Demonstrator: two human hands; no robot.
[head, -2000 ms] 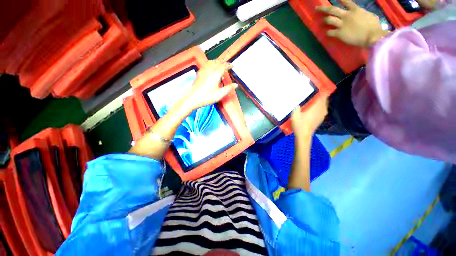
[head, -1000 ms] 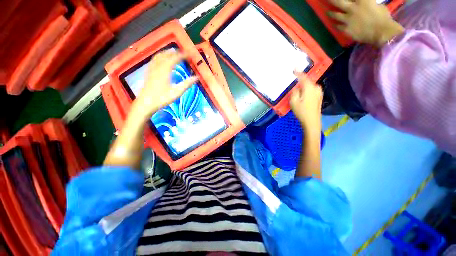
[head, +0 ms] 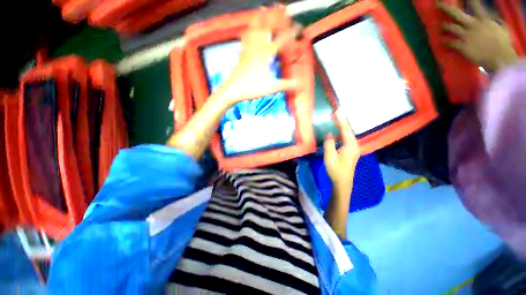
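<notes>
A tablet with blue wallpaper [head: 256,124] lies in an orange-red foam tray [head: 259,158] in front of me. A second tablet with a plain white screen [head: 366,75] lies in a foam tray [head: 425,95] to its right. My left hand [head: 254,69] is over the upper part of the wallpaper tablet, fingers spread and blurred, covering part of the screen and frame. Whether its fingertips touch is unclear. My right hand [head: 342,152] is at the lower left corner of the white-screen tablet, thumb and fingers apart, with nothing seen in it.
Foam trays with dark tablets [head: 43,144] lean in a row at left. More foam trays [head: 127,12] lie on the rear shelf. A blue stool [head: 366,183] stands below the bench. Another person's hand [head: 481,37] rests on a tray at upper right, pink sleeve beside it.
The view has shifted and turned. My left hand has moved rightward across the wallpaper tablet towards its upper right. My right hand has moved from the white-screen tablet's lower right to its lower left corner.
</notes>
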